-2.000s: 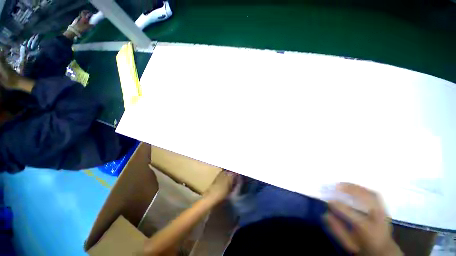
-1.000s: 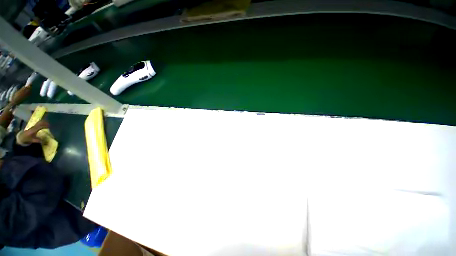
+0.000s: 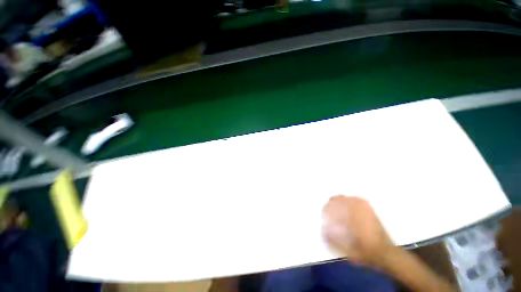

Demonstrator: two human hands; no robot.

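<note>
The long white bench sheet [image 3: 245, 199] lies across the work surface along the near side of the conveyor. My right hand [image 3: 354, 228] is blurred over the sheet's near edge, right of the middle, with its fingers curled. A pale patch shows at the fingertips; I cannot tell whether it is a held thing or glare. My left hand is out of the picture.
The green conveyor belt [image 3: 240, 108] runs behind the sheet. A white handheld device [image 3: 107, 134] lies on it at the left. A yellow strip [image 3: 68, 208] touches the sheet's left end. A blister tray [image 3: 480, 259] shows lower right, and a carton [image 3: 160, 287] at the bottom edge. A person in dark clothes [image 3: 28, 259] sits lower left.
The view has swung to the right, and the sheet's right end now shows. My right hand, out of view one second ago, is back over the sheet. My left hand, seen at the carton earlier, is gone.
</note>
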